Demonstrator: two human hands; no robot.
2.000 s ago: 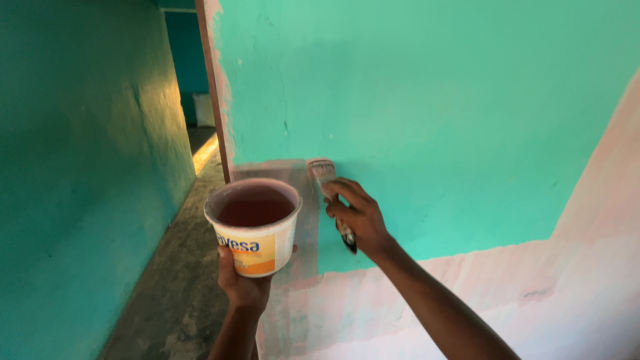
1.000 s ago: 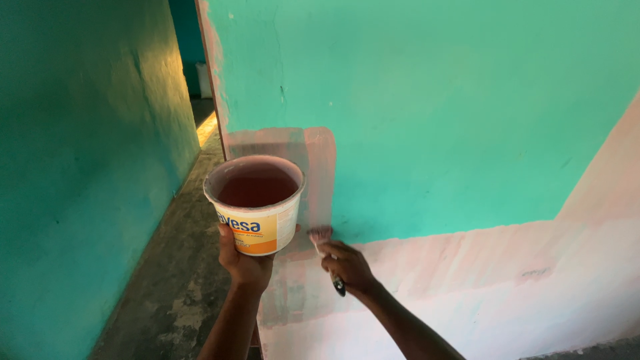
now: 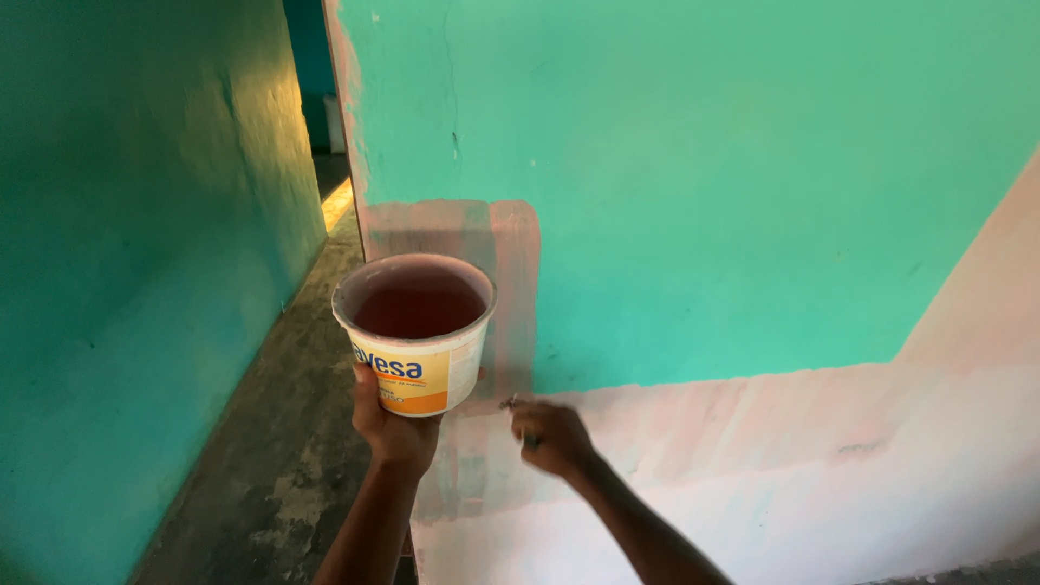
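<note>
My left hand (image 3: pixel 398 431) holds up a white plastic paint tub (image 3: pixel 467 366) with a yellow and orange label, gripping it from below and the side. Dark reddish-pink paint (image 3: pixel 418 305) fills part of the tub. To its right, my right hand (image 3: pixel 552 435) is closed on a paintbrush (image 3: pixel 530 439), mostly hidden by the fingers and blurred. The brush end is at the wall near the lower end of a fresh pink strip (image 3: pixel 514 301). Green paint (image 3: pixel 691 203) covers the upper wall, and pale pink paint (image 3: pixel 691 422) the lower part.
A green side wall (image 3: pixel 146 244) runs along the left. Between it and the painted wall lies a worn concrete floor (image 3: pixel 284 455), leading back to a doorway (image 3: pixel 313 81). The painted wall's vertical edge (image 3: pixel 345 146) is just behind and left of the tub.
My right hand has moved down the wall with the brush from the top of the strip. The pink strip beside the tub now reaches the lower pink area. My left hand still holds the tub.
</note>
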